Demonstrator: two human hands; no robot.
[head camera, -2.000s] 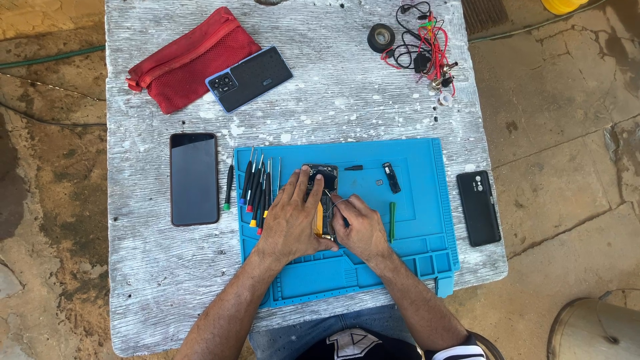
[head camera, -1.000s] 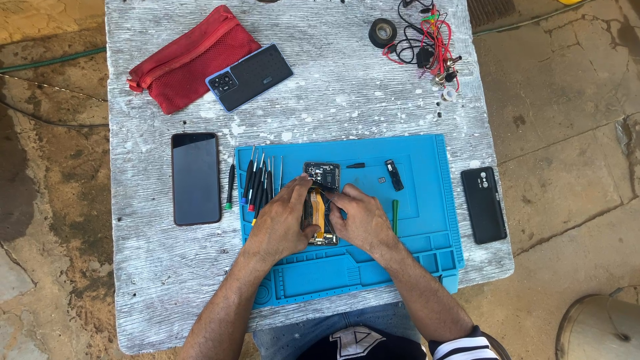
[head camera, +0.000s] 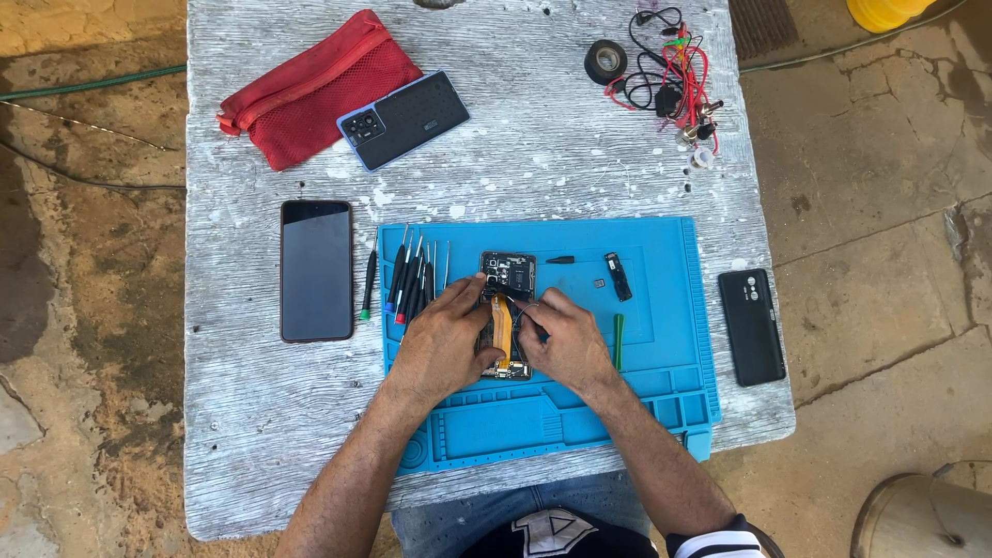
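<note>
An opened smartphone (head camera: 521, 270) lies upright on a blue silicone repair mat (head camera: 666, 279), its circuit board and an orange flex cable (head camera: 503, 329) exposed. My left hand (head camera: 446, 333) rests along the phone's left side, fingertips at its upper left edge and thumb near its lower part, steadying it. On the right side, my right hand (head camera: 564, 337) has its fingers pinched at the middle of the phone beside the flex cable. A thin cable or wire curves by those fingers; whether they grip it or a small tool is hidden. A dark strip crosses the phone between the hands.
Several precision screwdrivers (head camera: 411, 271) lie left of the phone. A green pry tool (head camera: 618, 341), a black speaker module (head camera: 618, 277) and a dark tip (head camera: 560, 260) are on the right. Around the mat are a smartphone (head camera: 316, 271), a phone cover (head camera: 752, 327), a red pouch (head camera: 325, 85) and tangled wires (head camera: 682, 85).
Both hands have shifted on the phone, uncovering its upper board and the orange flex cable. The slim tool seen in my right hand earliest is no longer plainly visible.
</note>
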